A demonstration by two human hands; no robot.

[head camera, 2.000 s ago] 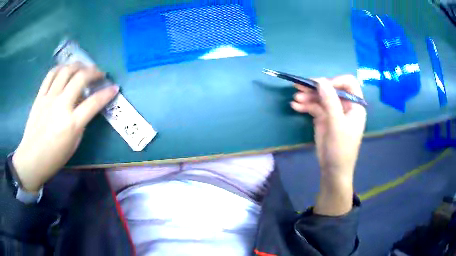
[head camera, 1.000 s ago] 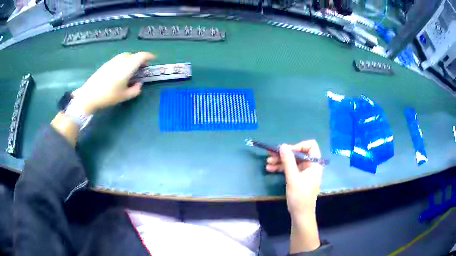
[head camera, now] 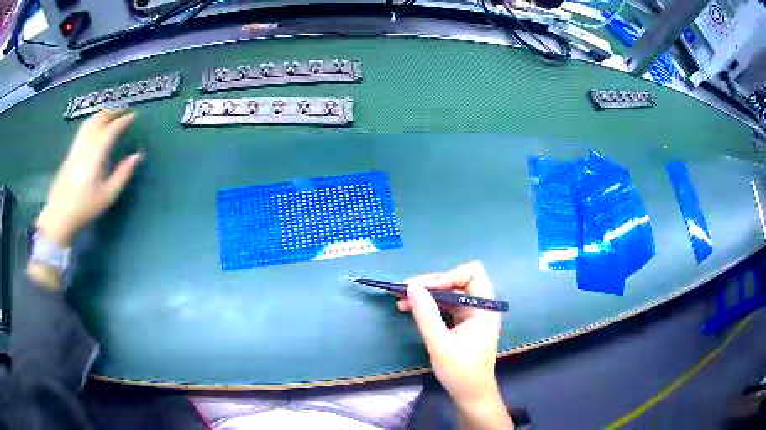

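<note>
My right hand [head camera: 462, 327] holds black tweezers [head camera: 453, 298] by the middle, tips pointing left, just in front of the blue carrier sheet [head camera: 248, 227]. The sheet has a grid of small pale dots. My left hand [head camera: 88, 172] is empty, fingers apart, at the left, just in front of an LED board [head camera: 126, 96]; its fingertips reach near the board's front edge. Two more LED boards lie parallel to the right of it, a rear one [head camera: 281, 76] and a front one [head camera: 269, 111]. Each has a row of round LEDs.
Overlapping glossy blue sheets [head camera: 605, 227] and a narrow blue strip [head camera: 689, 210] lie on the right. A short LED board [head camera: 621, 99] lies at the back right. A dark bar [head camera: 6, 252] is cut off at the left edge. Cables and equipment line the back.
The board my left hand held has been let go and lies in front of the rear board. My left hand has moved left and opened. The view has shifted.
</note>
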